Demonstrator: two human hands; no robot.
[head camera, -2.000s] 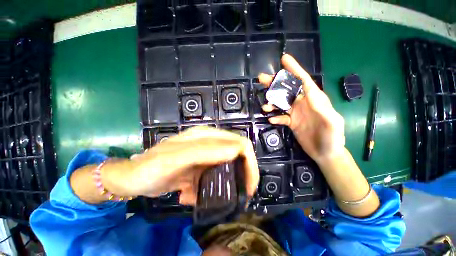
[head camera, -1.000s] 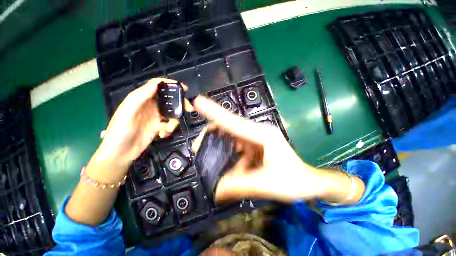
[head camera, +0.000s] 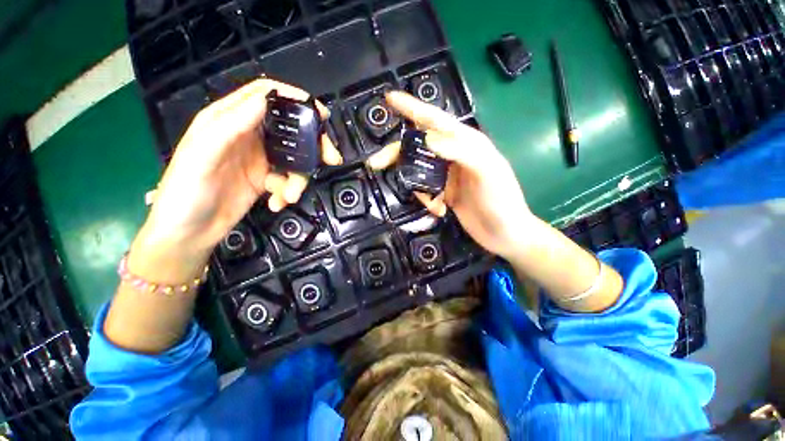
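My left hand (head camera: 225, 159) holds a black watch body (head camera: 291, 133) by its edges, its screen up with white menu lines. My right hand (head camera: 473, 177) holds a second watch body (head camera: 422, 164) between thumb and fingers, its screen also showing white lines. Both are held above the black component tray (head camera: 194, 112). Several watch bodies lie in the tray's pockets with their round sensor windows up, such as one near my right hand (head camera: 349, 198). My right hand hides part of the tray.
A single black watch unit (head camera: 510, 56) and a black pen (head camera: 565, 103) lie on the green surface (head camera: 534, 112) right of the tray. Other black gridded trays stand at the right (head camera: 714, 77), lower right (head camera: 628, 215) and left (head camera: 26, 284). Blue fabric shows at the far right.
Since one second ago, my right hand has turned and shows its watch's lit menu screen. The view has shifted, so the tray and pen sit higher. My left hand still holds its watch.
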